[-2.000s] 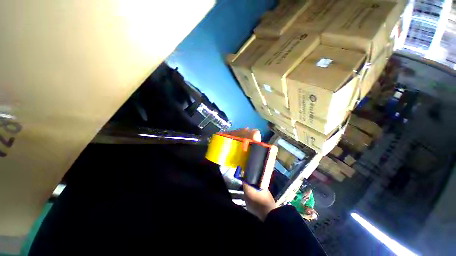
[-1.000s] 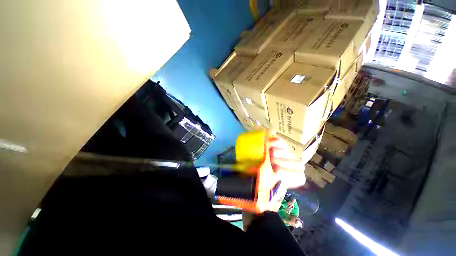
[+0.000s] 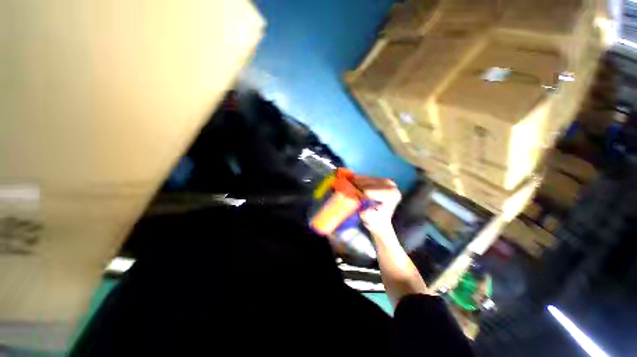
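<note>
A large tan carton (image 3: pixel 119 104) fills the left side of the view, close to me, with blurred dark print low on its face. My right hand (image 3: pixel 381 203) is shut on an orange and blue tape dispenser (image 3: pixel 338 209) right of the carton, held away from it. Only a little of the yellow tape roll (image 3: pixel 324 187) shows. A shiny tape strip (image 3: pixel 230 200) runs from the carton's side towards the dispenser across dark clothing. The picture is blurred. My left hand is not in view.
A stack of tan cartons (image 3: pixel 482 90) stands at upper right on blue floor (image 3: pixel 314 42). A dark object with shiny patches (image 3: pixel 307 150) lies beyond the dispenser. Green table surface (image 3: pixel 94 307) shows at lower left. A person in green (image 3: pixel 469 291) is at lower right.
The dispenser has turned in my right hand's grip, so less of the yellow roll shows than before. My bare forearm now shows. The view has shifted, and the carton stack appears further right.
</note>
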